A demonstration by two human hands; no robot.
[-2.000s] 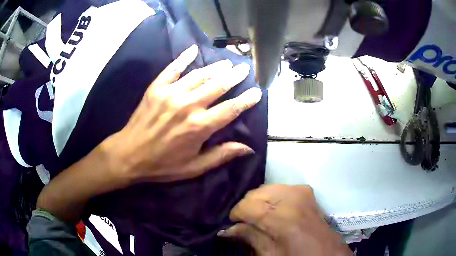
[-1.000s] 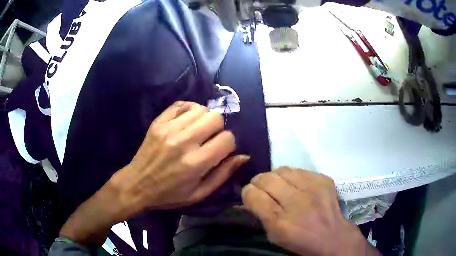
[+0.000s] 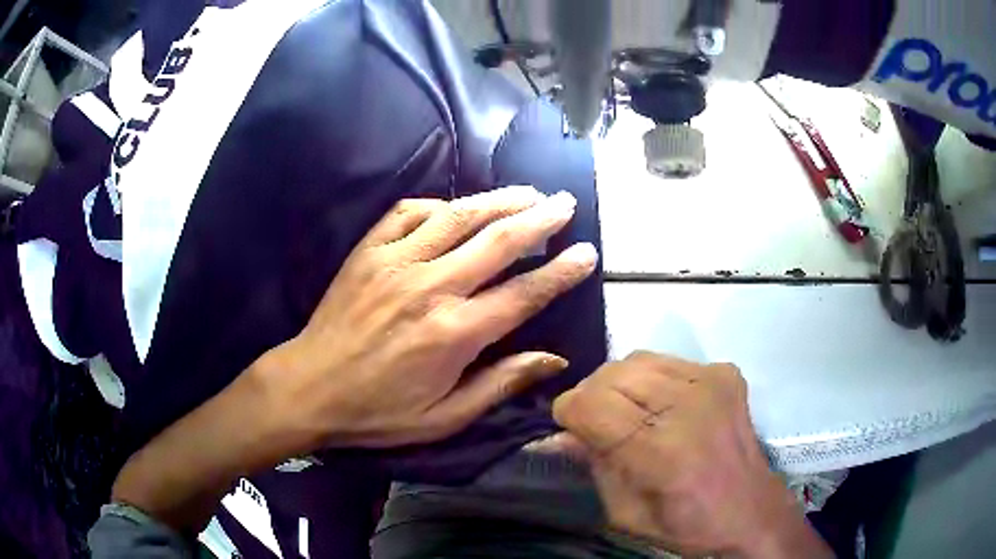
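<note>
The dark purple garment piece (image 3: pixel 295 218) with white shapes and "CLUB" lettering lies over the table's left part and hangs towards the lap. Its right edge runs up to the needle area (image 3: pixel 584 126) under the sewing machine head (image 3: pixel 644 33). My left hand (image 3: pixel 426 317) lies on the cloth with fingers spread, fingertips below the needle area, pressing it without gripping. My right hand (image 3: pixel 666 437) is closed on the near right corner of the cloth, at the table's front edge. The needle tip and presser foot are too blurred to make out.
A slim red tool (image 3: pixel 825 180) and dark scissors (image 3: pixel 923 257) lie on the white table (image 3: pixel 699 328) to the right. A ridged pale knob (image 3: pixel 674 151) hangs beside the needle area. Purple cloth wraps the machine arm. A white rack (image 3: pixel 33 98) stands at the upper left.
My left hand has opened from bent fingers to a flat spread over the cloth, covering the small white patch. The machine head sits lower in view than one second ago.
</note>
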